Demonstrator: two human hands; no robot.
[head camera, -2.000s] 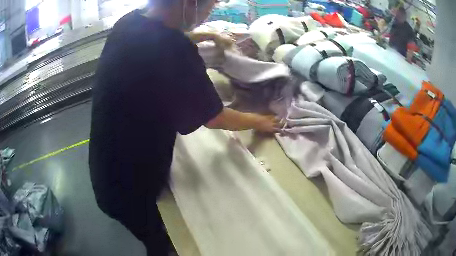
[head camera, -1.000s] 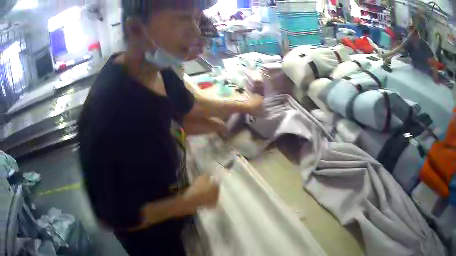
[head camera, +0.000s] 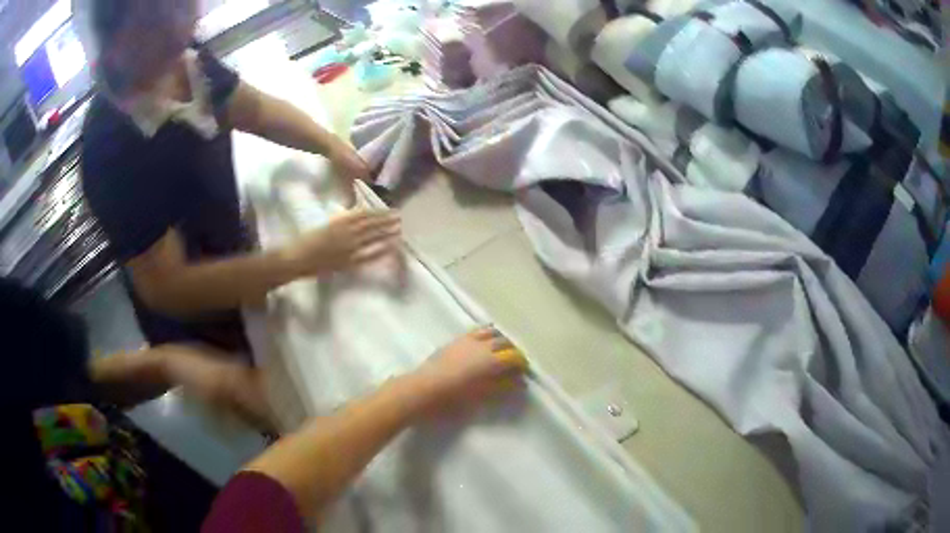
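Note:
A long cream curtain panel (head camera: 458, 458) lies lengthwise on the beige table, with narrow folds along its right edge. My left hand (head camera: 474, 364), below a maroon sleeve, rests palm down at that folded edge. Yellow covers show on its fingers, which are bent and close together; whether they pinch the cloth is hidden. My right hand is not in view. A grey-lilac curtain (head camera: 729, 281) lies loosely gathered along the right of the table, its fanned pleats at the far end. A small light strip with a metal fitting (head camera: 615, 414) lies beside the cream panel's edge.
A dark-shirted person (head camera: 167, 187) at the table's left has both hands on the cream panel. Another person's blurred hand (head camera: 219, 387) is at lower left. Strapped bundles (head camera: 792, 104) line the right side. Stacked pink bundles (head camera: 500, 42) and red scissors (head camera: 330, 72) are at the far end.
My left hand has come into view on the cream panel. The view has shifted down and closer. The grey-lilac curtain's far end now lies spread in pleats, with no hand on it.

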